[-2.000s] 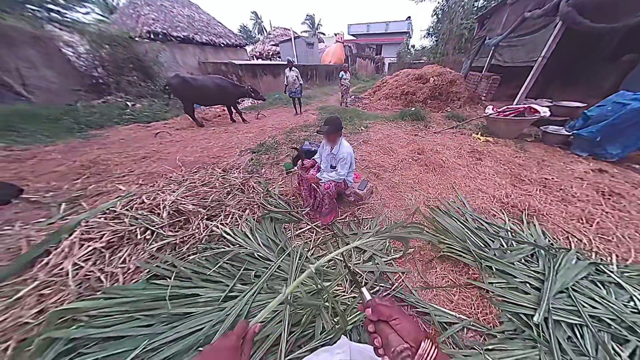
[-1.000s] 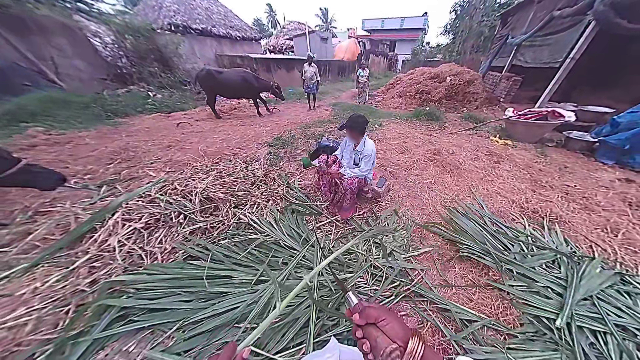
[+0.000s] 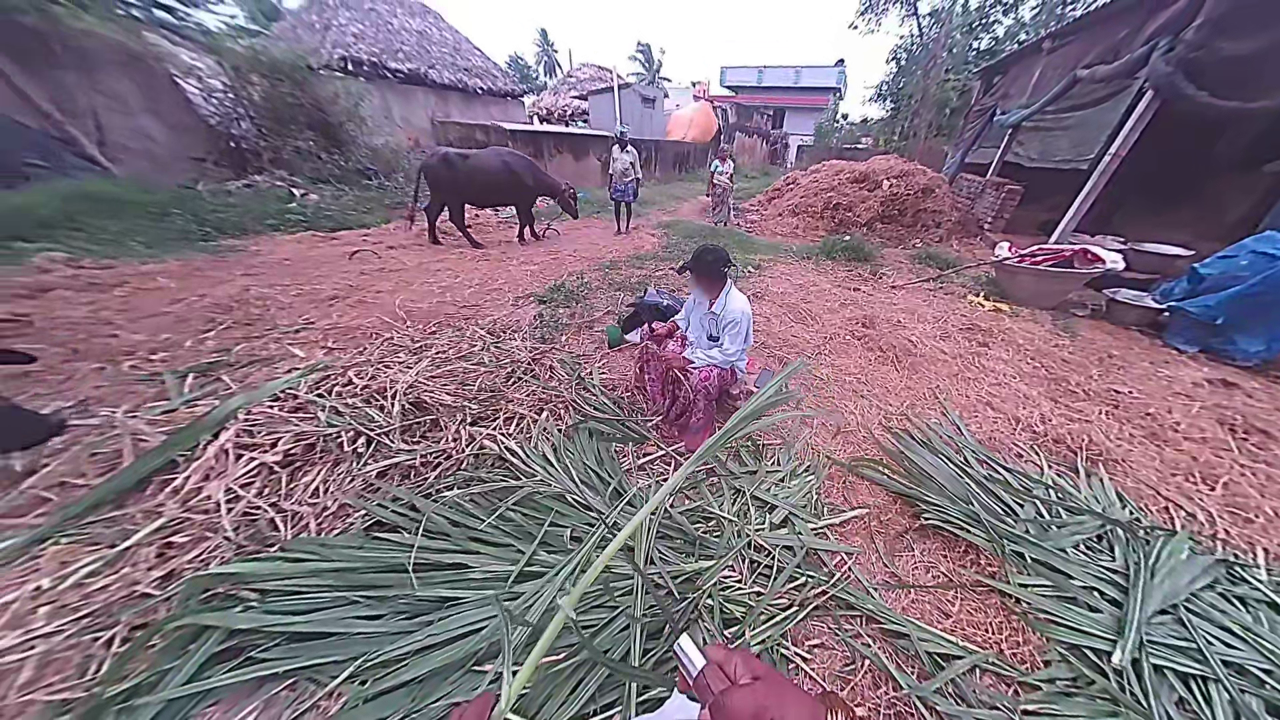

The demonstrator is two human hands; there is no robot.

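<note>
My right hand (image 3: 750, 688), at the bottom edge, is closed on the handle of a sickle (image 3: 690, 655); its metal collar shows and the dark blade is hard to make out against the leaves. Only fingertips of my left hand (image 3: 474, 706) show at the bottom, by the lower end of a long green fodder stalk (image 3: 580, 585), around which they seem to be closed. The stalk slants up and right over a heap of cut green fodder (image 3: 400, 600).
A person (image 3: 715, 330) sits just beyond the heap. Dry stalks (image 3: 400, 400) lie left, more green fodder (image 3: 1110, 570) right. A buffalo (image 3: 490, 185) and two people (image 3: 624, 180) stand farther back. Tubs (image 3: 1045, 280) and a blue tarpaulin (image 3: 1230, 300) are at right.
My left hand has dropped mostly out of view at the bottom edge. The far buffalo's head is raised compared with one second ago. The dark animal at the left edge shows less.
</note>
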